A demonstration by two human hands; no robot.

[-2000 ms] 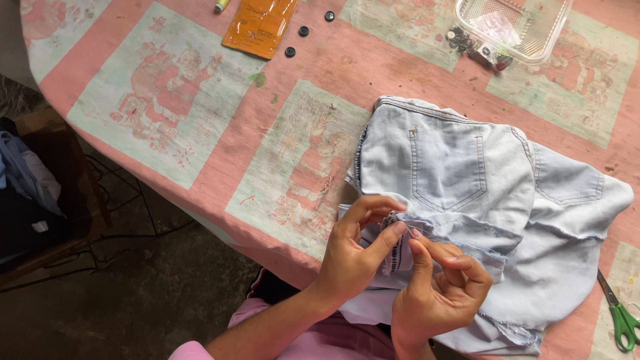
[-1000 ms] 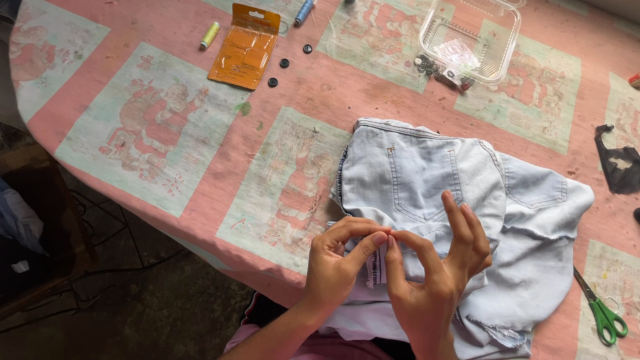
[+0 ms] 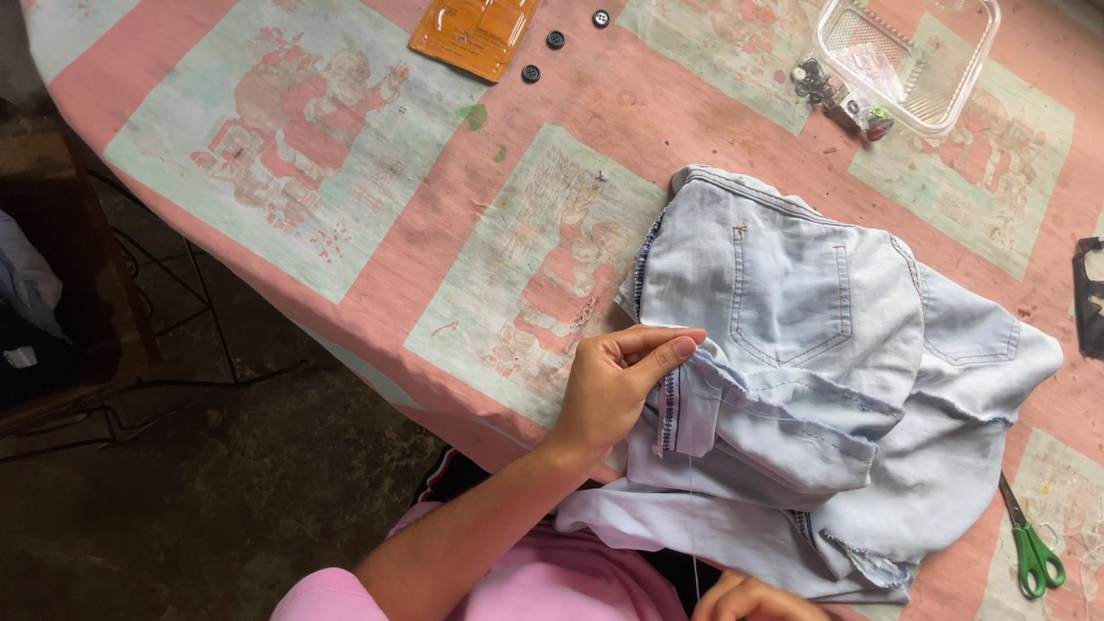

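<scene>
Light blue denim trousers [image 3: 793, 285] lie bunched on the table, a stitched back pocket facing up and frayed raw edges along the folds. My left hand [image 3: 617, 379] pinches the edge of the denim between thumb and fingertips, just above a dark-stitched seam strip. A pale thread [image 3: 693, 526] runs from the cloth down toward my right hand [image 3: 755, 599], which is partly cut off at the bottom edge. Its fingertips are out of view, so whether it holds a needle or the thread cannot be seen.
Green-handled scissors [image 3: 1035, 552] lie right of the denim. Dark buttons [image 3: 555, 40] and an orange packet [image 3: 474, 39] are at the top. A clear plastic box [image 3: 953, 112] stands upper right beside small loose parts [image 3: 832, 103]. A black item [image 3: 1088, 297] lies at the right edge.
My right hand has moved away from my left, down to the bottom edge, and the thread now stretches below the cloth. A second ago both hands met at the fingertips.
</scene>
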